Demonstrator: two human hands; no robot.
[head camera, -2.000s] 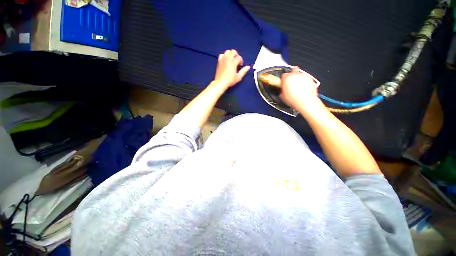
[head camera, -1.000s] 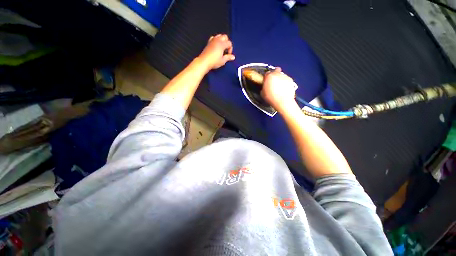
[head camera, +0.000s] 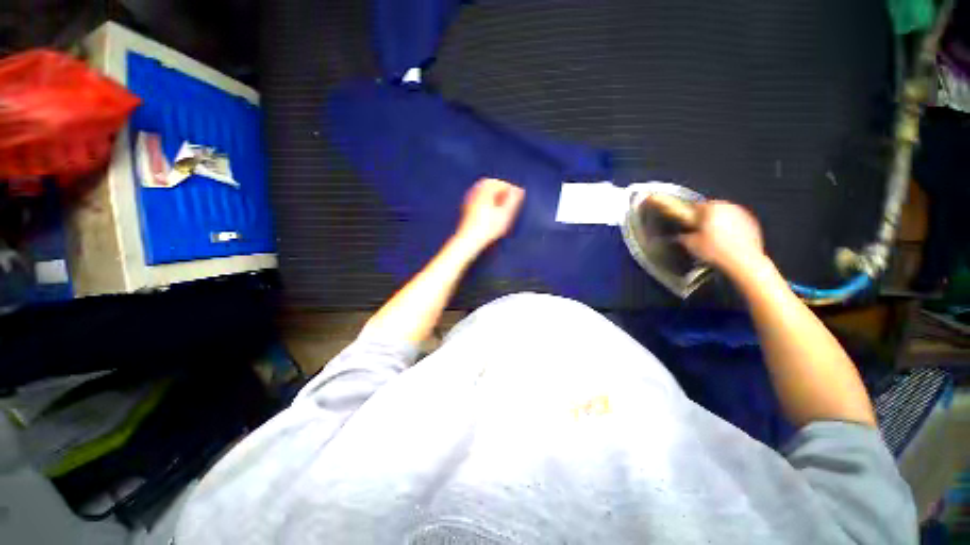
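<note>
A navy garment piece (head camera: 425, 144) lies flat on the black ribbed ironing table (head camera: 691, 85). A white patch (head camera: 588, 203) lies on its right part. My right hand (head camera: 728, 236) is closed around the handle of the steam iron (head camera: 662, 236), whose left edge is beside the patch's right end. My left hand (head camera: 491, 210) rests on the navy cloth left of the patch, fingers curled and blurred; whether it pinches cloth cannot be told.
Another navy piece (head camera: 406, 37) with a small white tag lies at the far side. A blue-lidded box (head camera: 197, 160) with paper scraps and a red plastic bag (head camera: 59, 115) stand left. The steam hose (head camera: 899, 176) runs along the right.
The iron has moved right in my right hand, off the middle of the navy cloth. The white patch now shows. The view has shifted, bringing the box and red bag into sight.
</note>
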